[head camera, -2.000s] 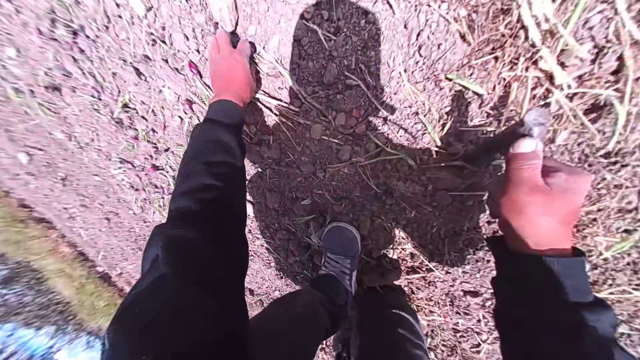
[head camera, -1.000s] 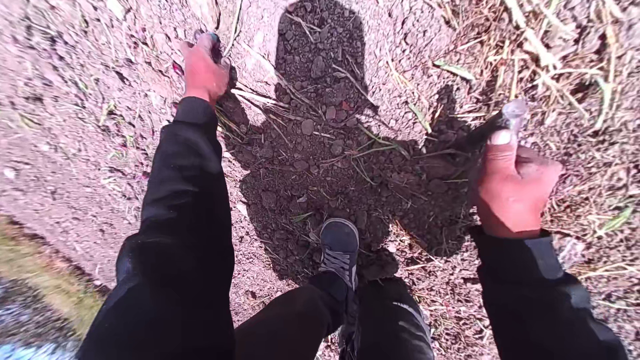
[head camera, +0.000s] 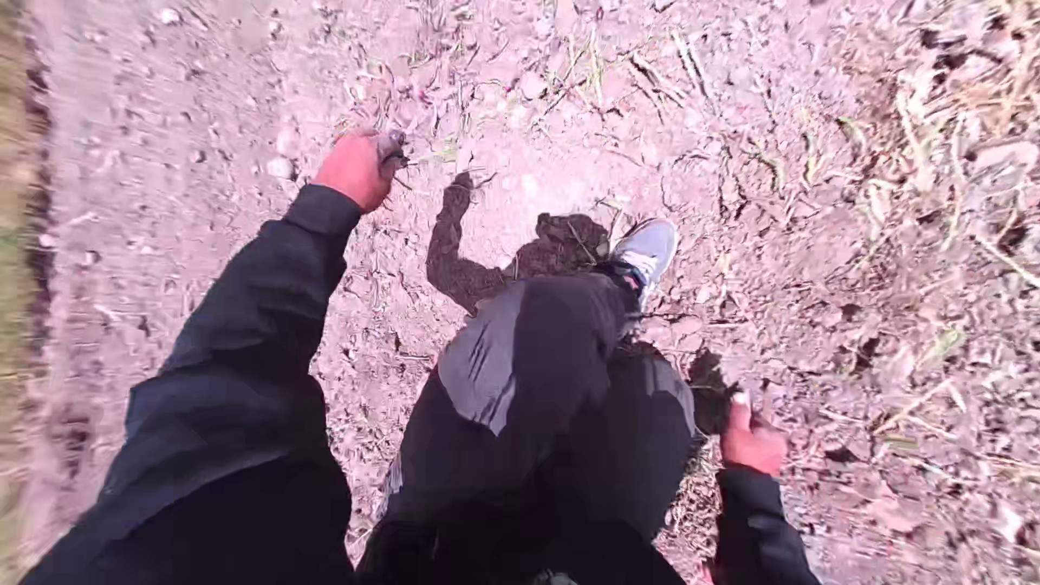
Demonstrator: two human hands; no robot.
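Observation:
My left hand point(head camera: 357, 169), in a black sleeve, is low over the soil at upper left. Its fingers are curled, with small dark shapes at the fingertips; whether it holds something is too blurred to tell. My right hand point(head camera: 754, 435) is closed at lower right, beside my knee, around what looks like the handle of a hand tool. Only a pale end shows above the thumb; a dark patch lies to its left, and I cannot tell tool from shadow there. Thin plant stems point(head camera: 597, 69) lie on the soil ahead of the left hand.
My grey shoe point(head camera: 654, 244) stands on the dry soil ahead of my bent knees. Dry stalks and leaves point(head camera: 926, 154) litter the ground at the right. A pale stone point(head camera: 280, 168) lies left of my left hand. A grassy strip point(head camera: 12, 244) borders the far left.
The view has shifted strongly. My right hand has moved back beside my knee; earlier it was out ahead to the right. The left arm remains stretched forward. My knees are now bent up into view.

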